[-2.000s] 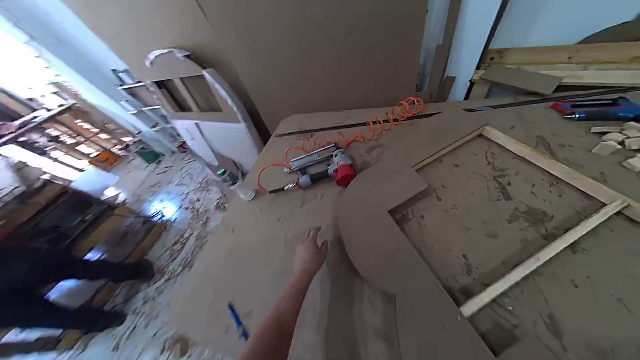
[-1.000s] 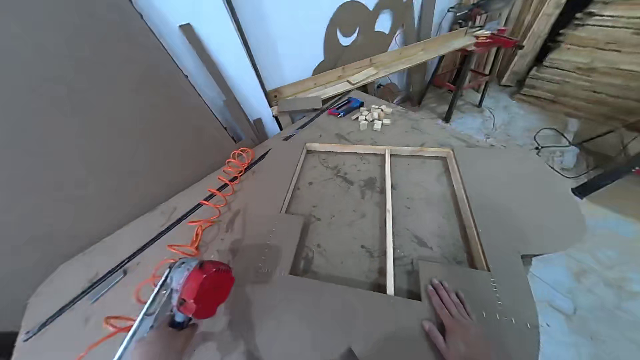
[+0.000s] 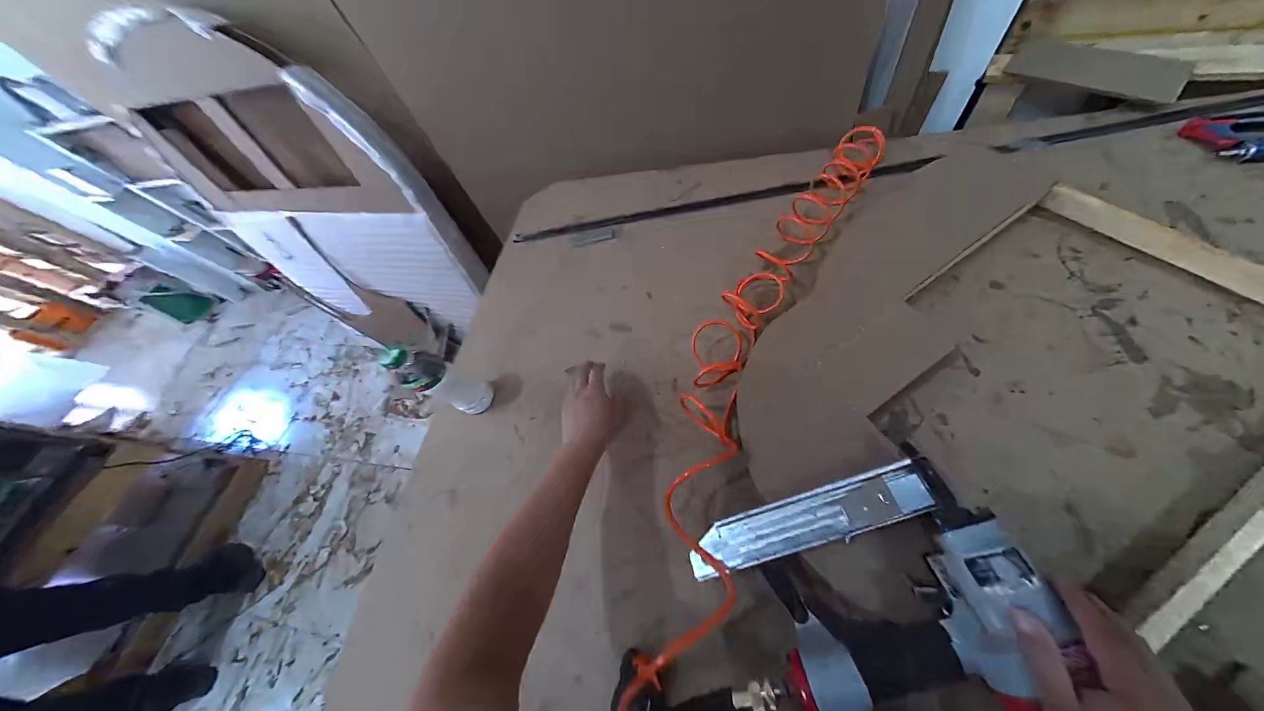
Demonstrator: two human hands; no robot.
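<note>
My left hand reaches out over the brown board tabletop, its fingers extended and slightly apart; nothing shows clearly in it. At the lower right my right hand grips a pneumatic stapler or nailer with a silver magazine, grey body and red parts. An orange coiled air hose runs from the far edge down to the tool's fitting. Beneath the tool lies a cut brown panel with a wooden strip frame beside it.
A bottle is near the table's left edge. A dark strip lies along the back. Red-and-blue tools lie at far right. An arched panel leans beyond the table. A person's legs show at lower left; debris covers the floor.
The tool lay on the table two seconds ago and was in a hand at the left one second ago; my right hand now holds it. The right hand has left the panel. The view has swung left.
</note>
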